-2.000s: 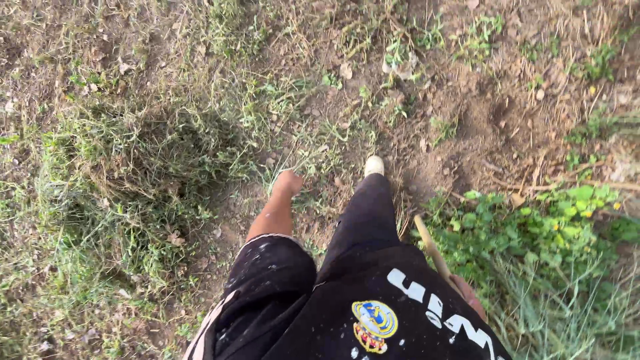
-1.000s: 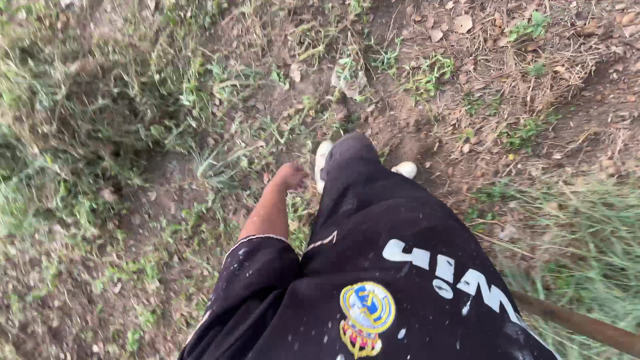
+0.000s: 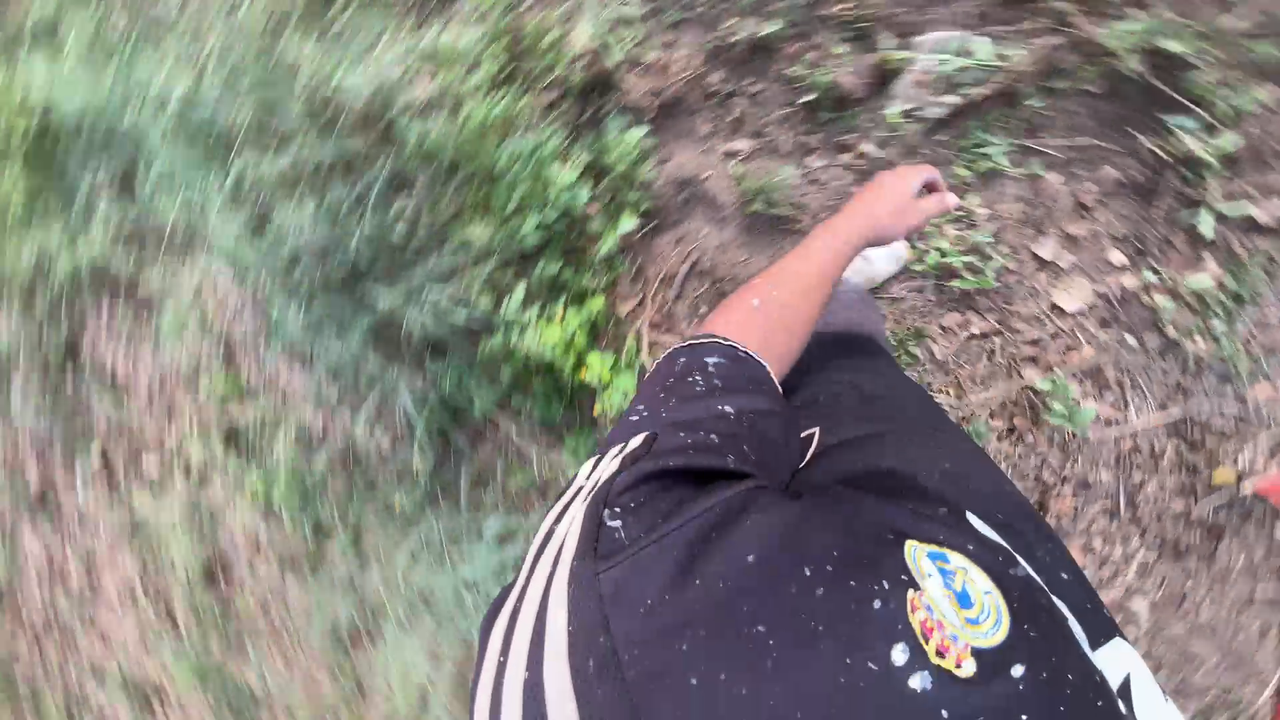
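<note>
My left hand (image 3: 905, 203) hangs out in front of my body, above a white shoe (image 3: 876, 264). Its fingers are loosely curled, with a small gap by the thumb, and nothing shows in it. The black shirt (image 3: 740, 580) has pale stripes on the sleeve, a coloured crest and white specks. Dark trousers (image 3: 850, 345) show beneath the forearm. My right hand is out of view. A small reddish thing (image 3: 1268, 487) is cut off by the right edge; what it is, I cannot tell.
Blurred tall grass (image 3: 250, 250) fills the left side. A leafy green plant (image 3: 560, 240) grows beside my left arm. Brown soil (image 3: 700, 220) with dry leaves, twigs and small weeds lies ahead and to the right. A pale lump (image 3: 940, 75) sits near the top.
The view has swung strongly over the ground. The wooden pole seen at the lower right earlier is out of view, as is the hand seen with it two seconds ago.
</note>
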